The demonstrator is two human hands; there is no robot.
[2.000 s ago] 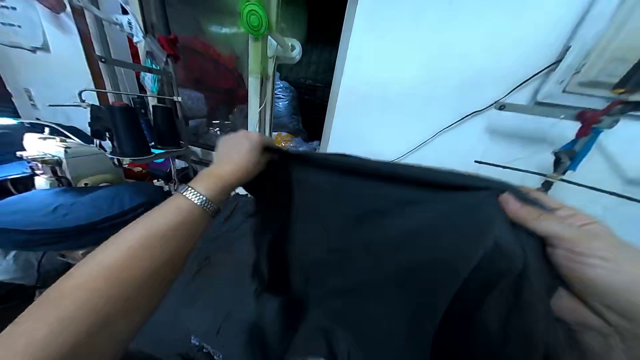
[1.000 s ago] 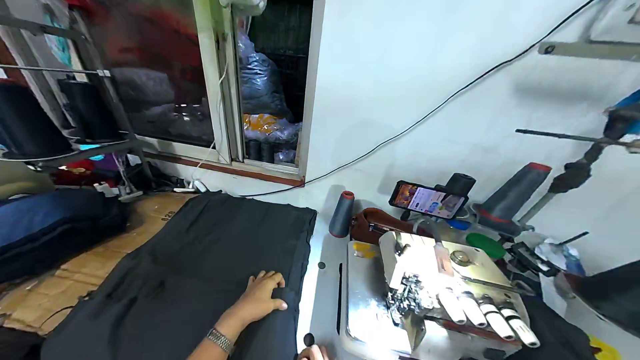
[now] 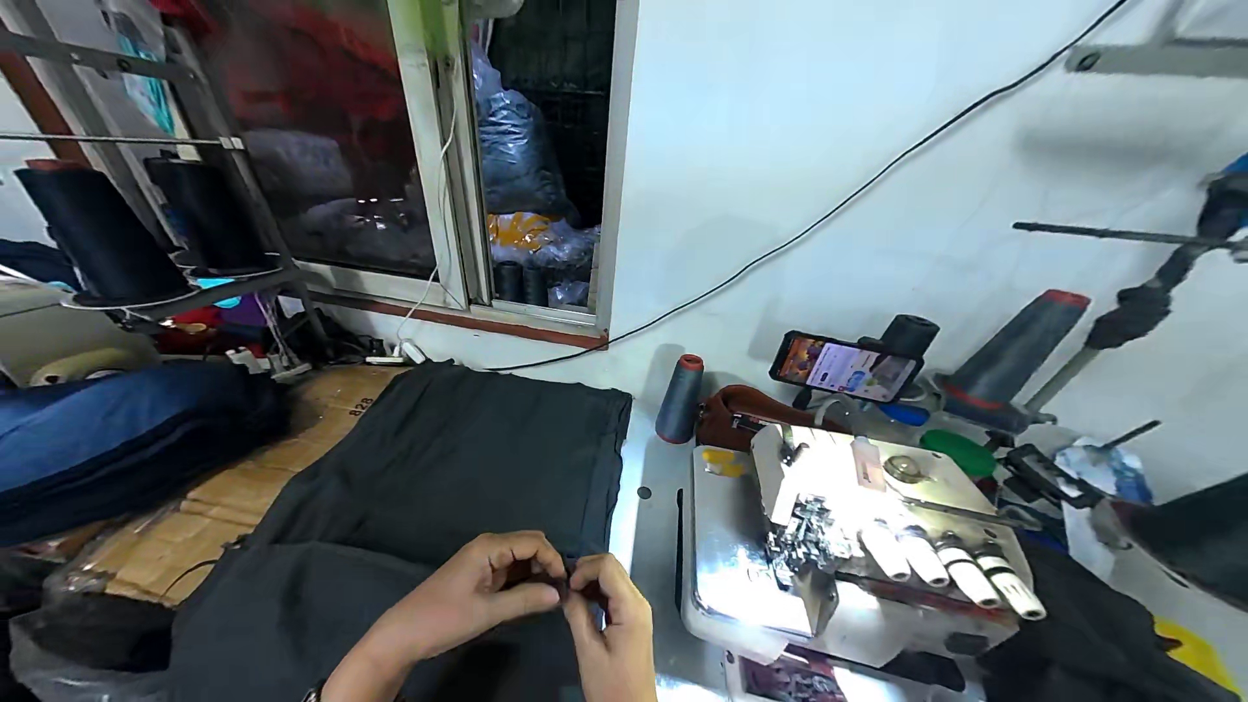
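Observation:
My left hand [image 3: 468, 600] and my right hand [image 3: 614, 624] meet at the lower middle, thumbs and fingers pinching the edge of a dark cloth [image 3: 302, 609] between them. Another part of dark fabric [image 3: 487, 458] lies spread flat just beyond, over the table and a cardboard sheet. Whether the two are one piece I cannot tell. To the right of my hands stands an overlock sewing machine [image 3: 897, 546], its lamp lit, with several white tension dials on the front. A grey thread cone [image 3: 680, 400] stands upright behind the machine's left side.
Flattened cardboard [image 3: 234, 487] and folded blue denim [image 3: 127, 429] lie at left, below black thread cones [image 3: 97, 234] on a rack. A phone [image 3: 846, 367] is propped behind the machine, near a large grey cone [image 3: 1019, 346]. A black cable [image 3: 780, 249] runs along the wall beside a sliding window [image 3: 439, 195].
Two seconds ago both hands held dark cloth up in front of me; one second ago my left hand lay flat on it. Now my hands are together at a cloth edge.

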